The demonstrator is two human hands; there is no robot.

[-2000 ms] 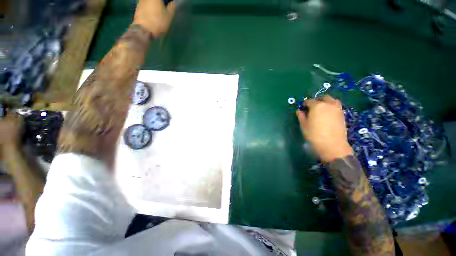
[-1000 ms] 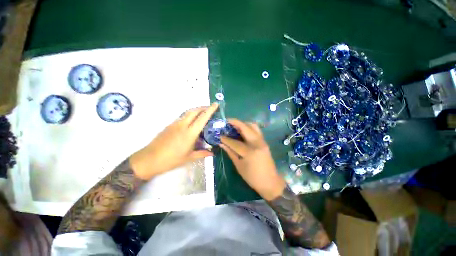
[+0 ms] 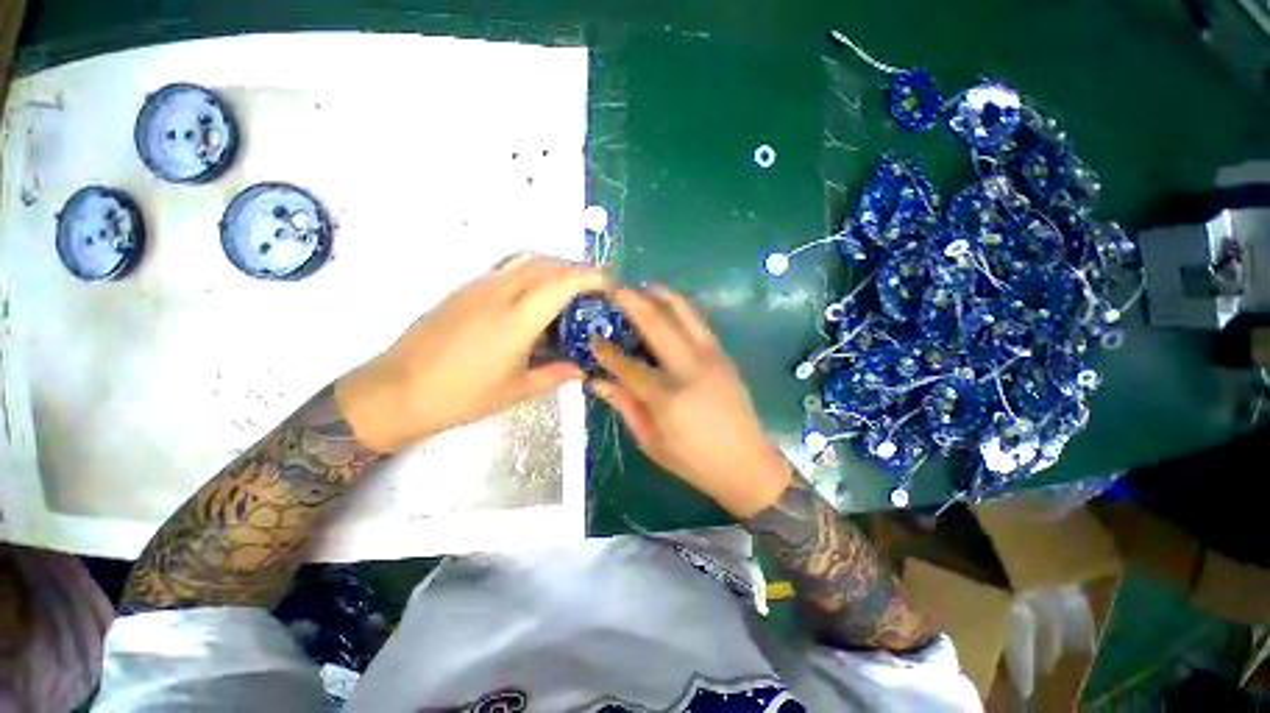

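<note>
My left hand (image 3: 481,341) and my right hand (image 3: 690,397) both hold one round unit (image 3: 591,332) at the right edge of the white sheet (image 3: 320,418). The unit looks dark blue and busy on top, with a blue board in it. My left fingers are around its left and far side. My right fingers are on its right side and top. A wire with a white disc (image 3: 596,219) trails from its far side. Three round grey-blue housings (image 3: 276,230) sit on the sheet at the upper left.
A tangled heap of blue circuit boards (image 3: 975,293) with white wires lies on the green mat at the right. A small white ring (image 3: 763,156) lies alone. A silver metal fixture (image 3: 1184,276) is at the right edge. An open cardboard box (image 3: 1024,599) is at the lower right.
My left hand has come down from the far left and my right hand has left the heap; both now meet on the unit. The view has shifted, and the unit looks darker on top.
</note>
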